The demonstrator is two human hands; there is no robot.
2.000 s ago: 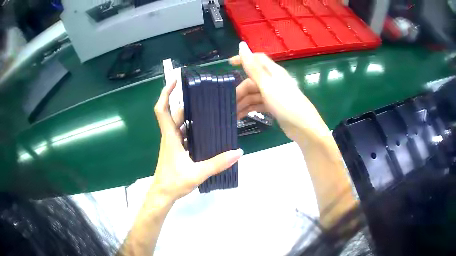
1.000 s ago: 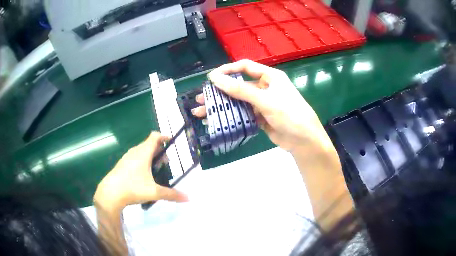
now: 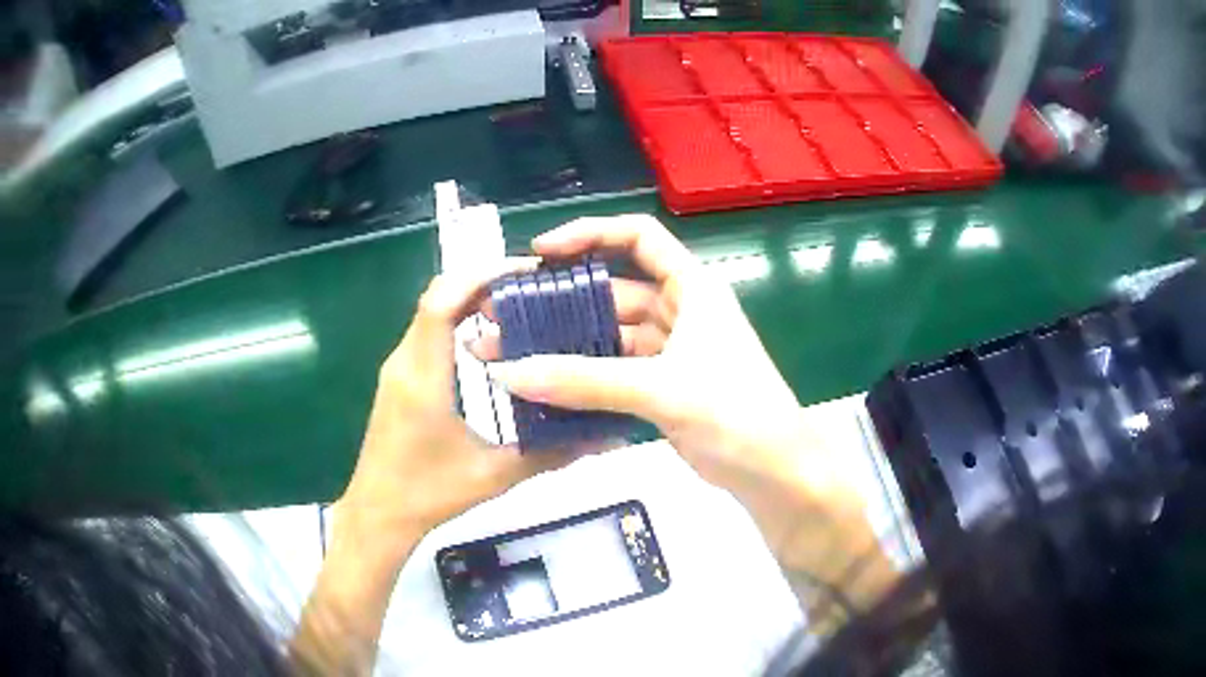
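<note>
A phone frame stack [image 3: 556, 318] of several thin dark slabs is held edge-on in front of me, above the near edge of the green belt. My left hand [image 3: 430, 397] wraps its left side and lower end. My right hand [image 3: 661, 351] holds its right side, thumb across the front and fingers behind and over the top. A single phone frame [image 3: 466, 595] lies flat on the white surface [image 3: 714, 582] below my hands, its cut-outs showing white.
A white strip [image 3: 472, 245] stands behind my hands across the green belt [image 3: 212, 357]. A black tray [image 3: 972, 456] is at the right. Beyond the belt are a red tray [image 3: 807, 126], a metallic block [image 3: 577, 73], a white machine [image 3: 377, 86] and dark parts [image 3: 331, 179].
A second ago my left hand held one frame apart at the left while my right hand held the stack. Now that frame lies on the white surface, and both hands are on the upright stack.
</note>
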